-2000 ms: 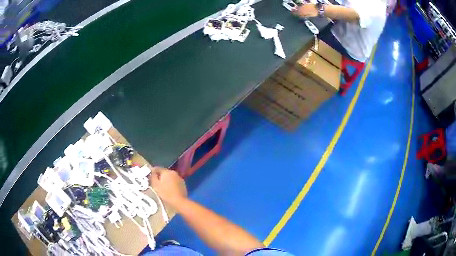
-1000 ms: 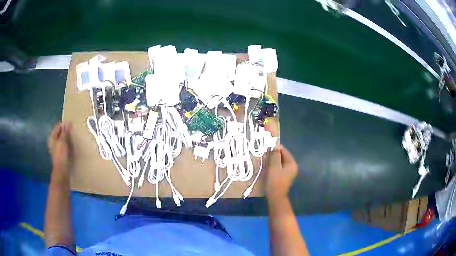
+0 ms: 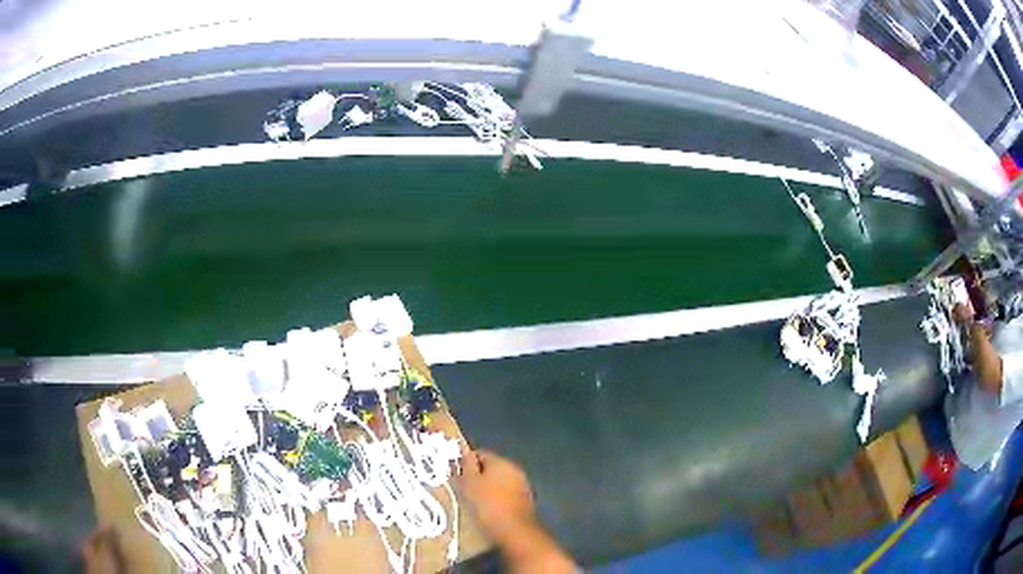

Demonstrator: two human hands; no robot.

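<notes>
A tan cardboard sheet (image 3: 123, 527) lies at the lower left on the dark bench, its far edge over the pale belt edging. It bears white adapter housings (image 3: 314, 370) along its far side, circuit boards (image 3: 323, 455) in the middle and bundled white cables (image 3: 404, 499) nearest me. My right hand (image 3: 494, 493) grips the sheet's right edge, fingers at the cable plugs. My left hand (image 3: 103, 552) is at the sheet's lower left edge, dim and partly cut off by the frame; its fingers cannot be made out clearly.
The green conveyor belt (image 3: 449, 241) runs across beyond the bench. Another unit cluster (image 3: 825, 334) lies on the bench at right. More cables and units (image 3: 477, 112) lie beyond the belt. A metal post (image 3: 550, 73) stands there. Cartons (image 3: 853, 493) are below the bench; a person (image 3: 987, 392) works at far right.
The view has turned and now takes in more of the belt and its far side. The loaded sheet now appears lower and further left, with both hands still at its side edges.
</notes>
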